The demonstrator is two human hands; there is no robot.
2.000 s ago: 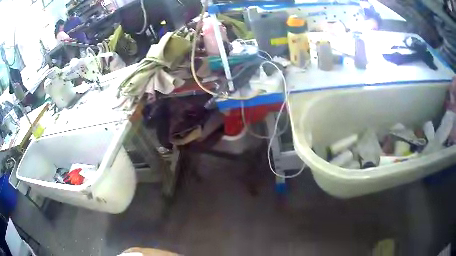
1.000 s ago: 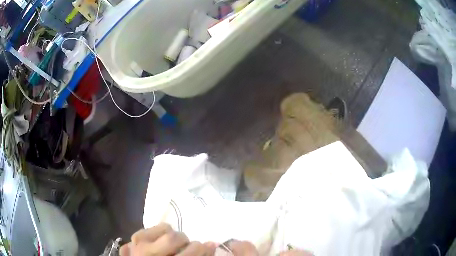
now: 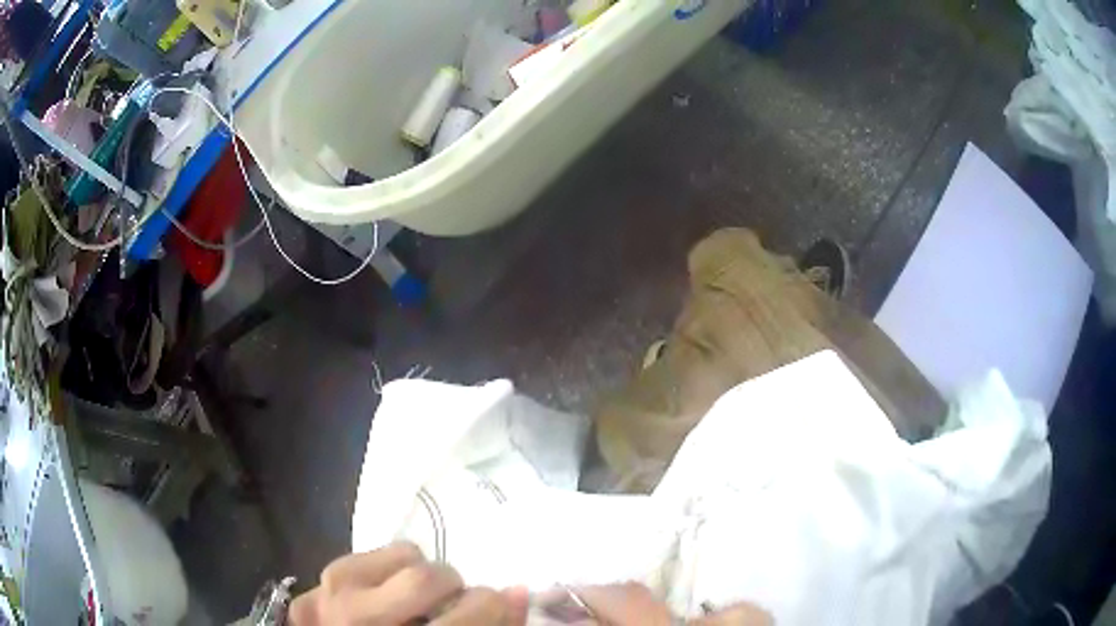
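Observation:
A white garment (image 3: 808, 501) lies across the lap, with frayed threads at its upper left end and thin dark curved lines near my left hand. My left hand (image 3: 398, 589), with a metal watch at the wrist, pinches the cloth at the bottom edge of the view. My right hand (image 3: 667, 607) is beside it, cut off by the bottom edge, its fingers closed at the cloth. A tiny thin dark glint shows at its fingertips; what it is cannot be told.
Tan trousers (image 3: 734, 330) and a dark shoe show beyond the garment. A cream tub (image 3: 465, 202) with thread cones stands ahead. A flat white sheet (image 3: 991, 275) lies at right, near plastic bags (image 3: 1065, 116). A white cord hangs from the blue-edged table at left.
The view has turned from the tables down to the lap, bringing garment and hands into view. Over the last second the hands and cloth have barely moved.

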